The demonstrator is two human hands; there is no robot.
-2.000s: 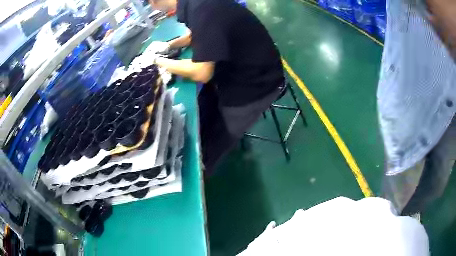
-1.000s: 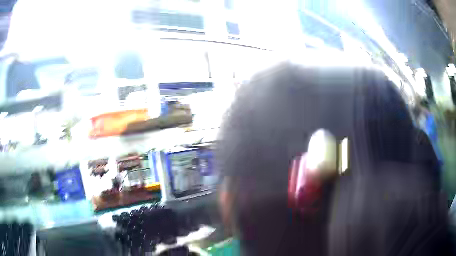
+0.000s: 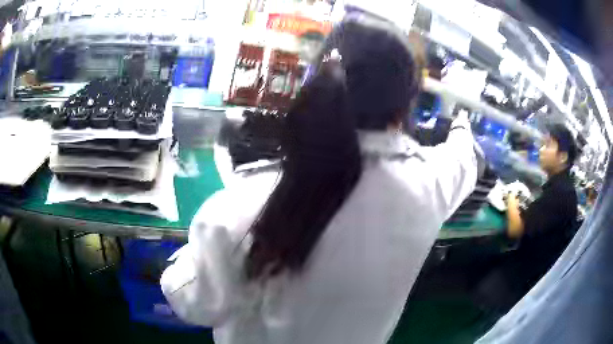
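Neither of my hands is in view. A person in a white coat stands right in front of me with their back to me and hides the middle of the bench. To the left, a layered stack of white sheets stands on the green bench mat, with rows of black plastic housings on top. More black parts lie on a white sheet beside the person's left side, partly hidden by them.
A second person in a dark shirt is at the bench on the right. A blue crate is under the bench at left. White sheets lie at the far left. Blue-grey cloth crosses the right edge.
The view has swung from the bench and green floor, past a blurred close head, to the back of the white-coated person. The left stack now shows. No hand of mine shows in any frame for certain.
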